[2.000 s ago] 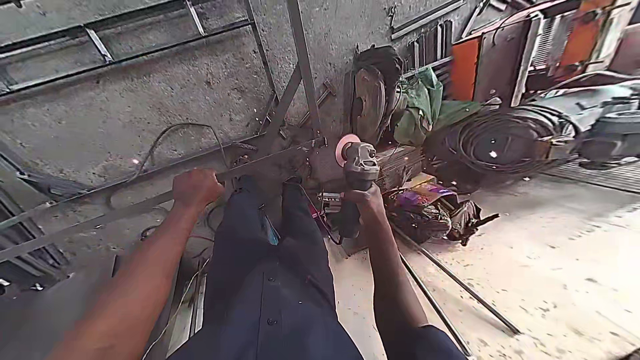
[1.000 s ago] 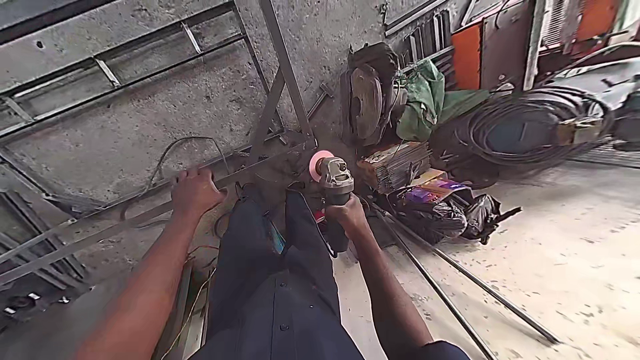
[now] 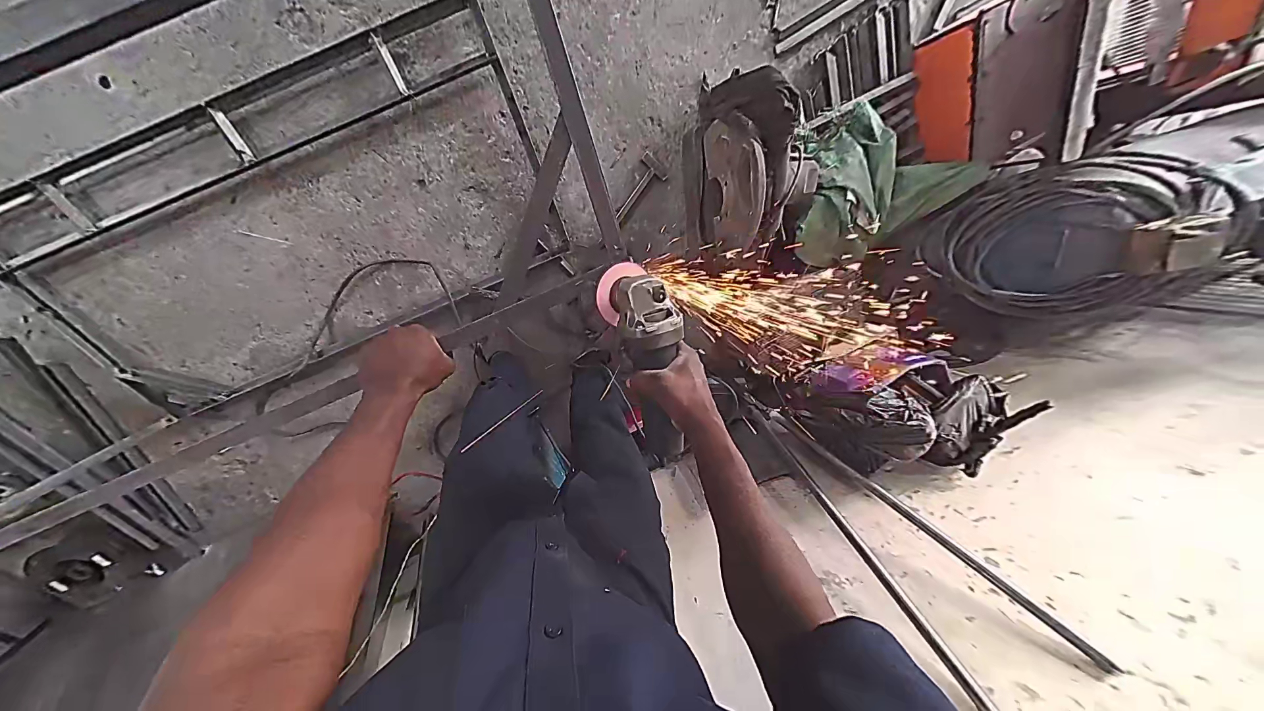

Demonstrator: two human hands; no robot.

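My right hand (image 3: 673,383) is closed around the body of an angle grinder (image 3: 647,321), below and right of centre. Its pinkish disc (image 3: 619,292) meets the right end region of a flat metal bar (image 3: 513,314), and a spray of orange sparks (image 3: 780,311) flies off to the right. My left hand (image 3: 405,361) is clenched on that same bar, left of the grinder. The bar slopes from the lower left up to the disc. The exact contact of disc and metal is partly hidden by the grinder head.
A ladder-like metal frame (image 3: 232,135) lies at the upper left. Behind the sparks are a green cloth (image 3: 849,183) and coiled cable (image 3: 948,237). Black plastic bags (image 3: 904,425) sit at the right, above two long rods (image 3: 948,553) on the floor. A hammer (image 3: 642,188) lies near the wall.
Sparks now stream from the disc; neither earlier frame shows such a stream. My left hand, loosely spread on the bar one second ago, has closed into a fist around it.
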